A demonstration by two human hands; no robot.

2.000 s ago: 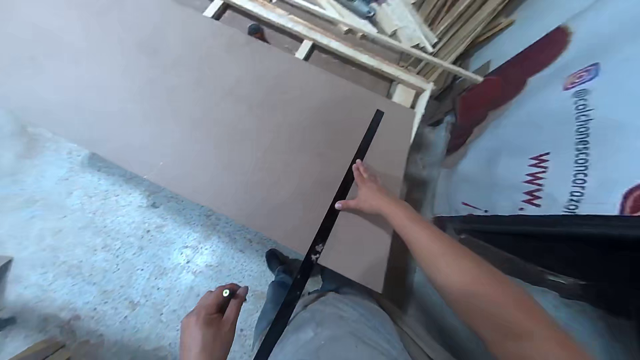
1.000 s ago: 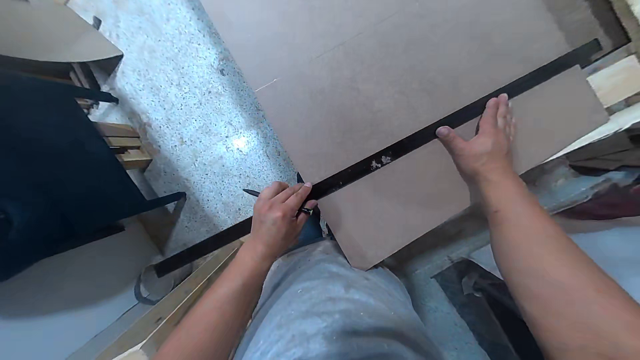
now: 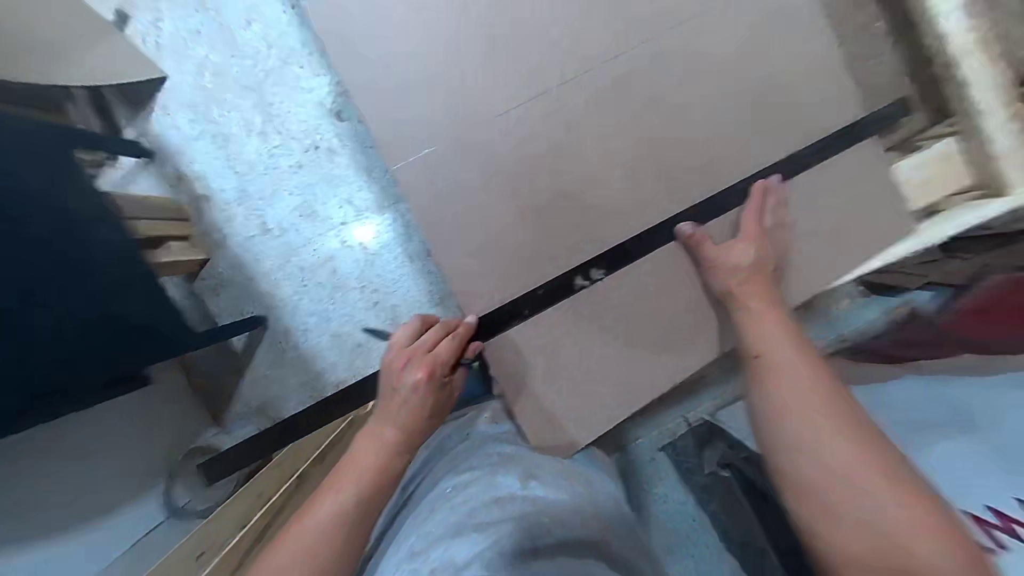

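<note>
A long black straightedge lies slantwise across a large brown fibreboard sheet, its lower left end reaching out past the sheet's edge. My left hand grips the straightedge where it crosses that edge, and a dark pen sticks out from between the fingers. Thumb and fingertips of my right hand press on the bar's lower side, the palm over the board. Faint pencil-like lines run on the sheet above the bar. The fingers hide part of the pen.
Wooden boards lie at the lower left beside my forearm. Stacked wood pieces and a dark panel stand at the left. Timber framing is at the right, and a printed white sheet at the lower right.
My left hand, off the straightedge two seconds ago with the pen in its fingers, has come onto the bar. The view has turned strongly. My right hand stays on the bar.
</note>
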